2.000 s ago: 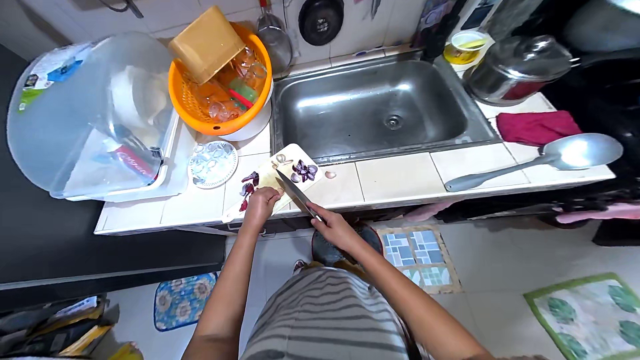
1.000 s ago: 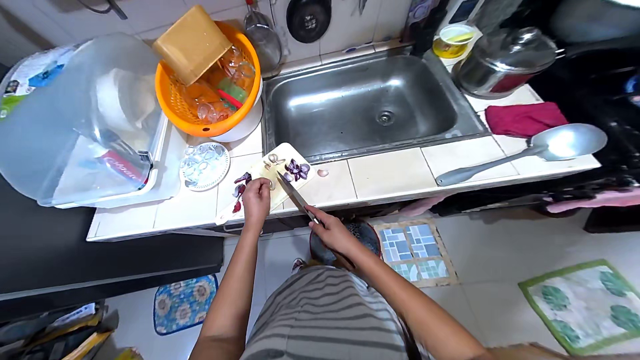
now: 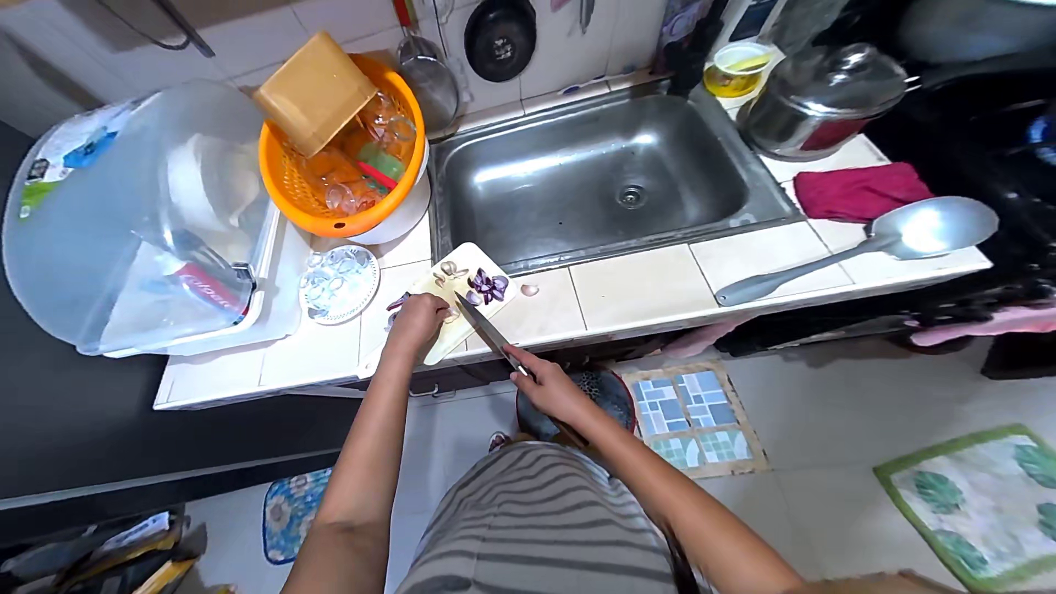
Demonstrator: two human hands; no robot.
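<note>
My right hand (image 3: 549, 388) grips the handle of a kitchen knife (image 3: 487, 330), whose blade reaches up and left over a pale cutting board (image 3: 495, 309). Fingers of my left hand (image 3: 419, 323) are bent down at the board's left side, close to the blade; whether they pinch a small piece is too small to tell. Cut purple onion (image 3: 488, 286) lies at the board's right part, and garlic cloves (image 3: 450, 269) near its top. More purple pieces (image 3: 398, 302) show beside my left fingers. One pale clove (image 3: 530, 290) rests on the tiles right of the board.
Behind the board is a steel sink (image 3: 610, 181). To the left stand a patterned white plate (image 3: 339, 285), an orange basket (image 3: 342, 219) with glasses and a clear plastic dish container (image 3: 124, 247). On the right are a large metal spoon (image 3: 932, 229), a red cloth (image 3: 862, 191) and a lidded pot (image 3: 825, 103).
My left hand has shifted slightly on the board, its fingers still near the blade. The knife stays in my right hand. The view has moved a little.
</note>
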